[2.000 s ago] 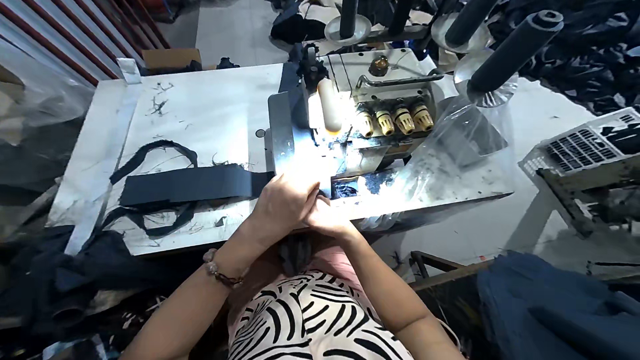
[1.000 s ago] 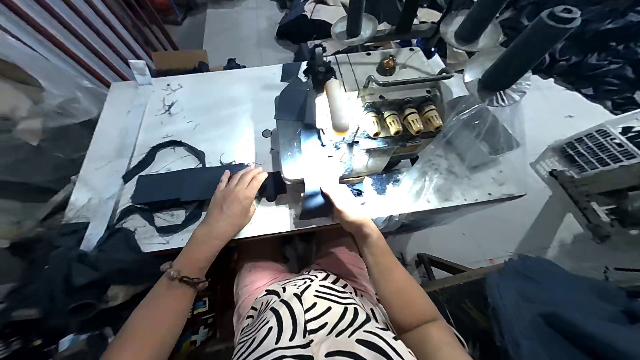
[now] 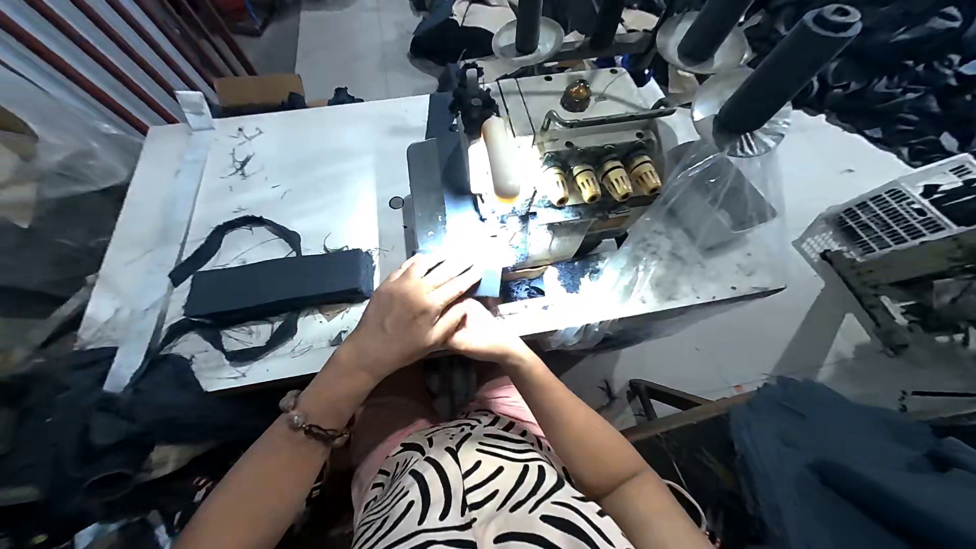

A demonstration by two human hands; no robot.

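My left hand (image 3: 415,305) lies palm down at the front of an overlock sewing machine (image 3: 564,183), its fingers stretched toward the brightly lit sewing area. Touching it from the right is my right hand (image 3: 484,328), whose fingertips are partly hidden. A small dark fabric piece (image 3: 489,282) shows just beyond the fingers; glare hides its rest and whether it is gripped. Left of my hands, a stack of dark cut fabric pieces (image 3: 278,284) rests on the white table, with curled dark fabric strips (image 3: 248,351) around it.
Black thread cones (image 3: 785,72) stand behind the machine. A clear plastic bag (image 3: 709,198) lies right of it. Farther right is a white plastic crate (image 3: 892,206). Dark fabric heaps lie at lower left and on the right (image 3: 846,465). Loose thread scraps dot the white table (image 3: 320,160).
My left hand has moved right, from the fabric stack to the machine front beside my right hand. The dark piece by my right hand is now mostly covered.
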